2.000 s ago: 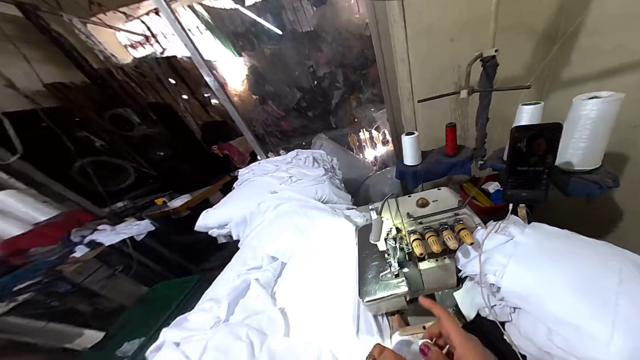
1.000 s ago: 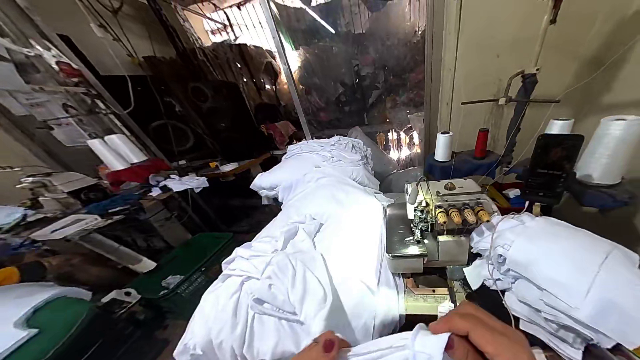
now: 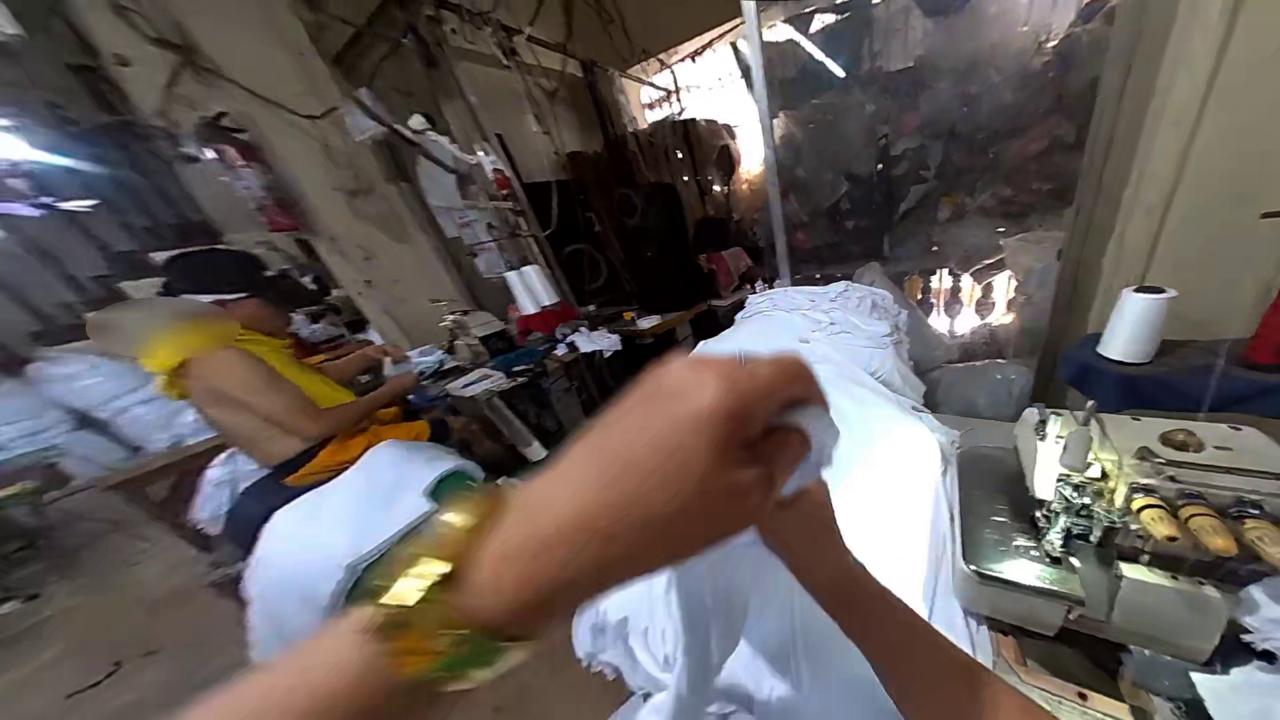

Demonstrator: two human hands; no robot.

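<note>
My left hand [image 3: 725, 440], blurred and with bangles [image 3: 430, 580] on its wrist, is raised in the middle of the view. Its fingers are closed on a small piece of white fabric [image 3: 815, 445]. Against it from below comes my right hand [image 3: 800, 515], whose fingers are mostly hidden behind the left. Behind and below both hands lies a long heap of white fabric [image 3: 880, 470]. The overlock sewing machine [image 3: 1075, 500], with a metal plate and several yellow tension dials, stands to the right of the hands.
At the left a person in yellow [image 3: 270, 370] sits at another work table. White cloth [image 3: 340, 530] lies over a green container nearer to me. A white thread cone [image 3: 1137, 325] stands on blue cloth behind the machine. More thread cones [image 3: 530, 288] stand at the back.
My hands, low by the heap a second ago with white fabric between them, are now raised and close together. The view has swung left, bringing the seated person into sight.
</note>
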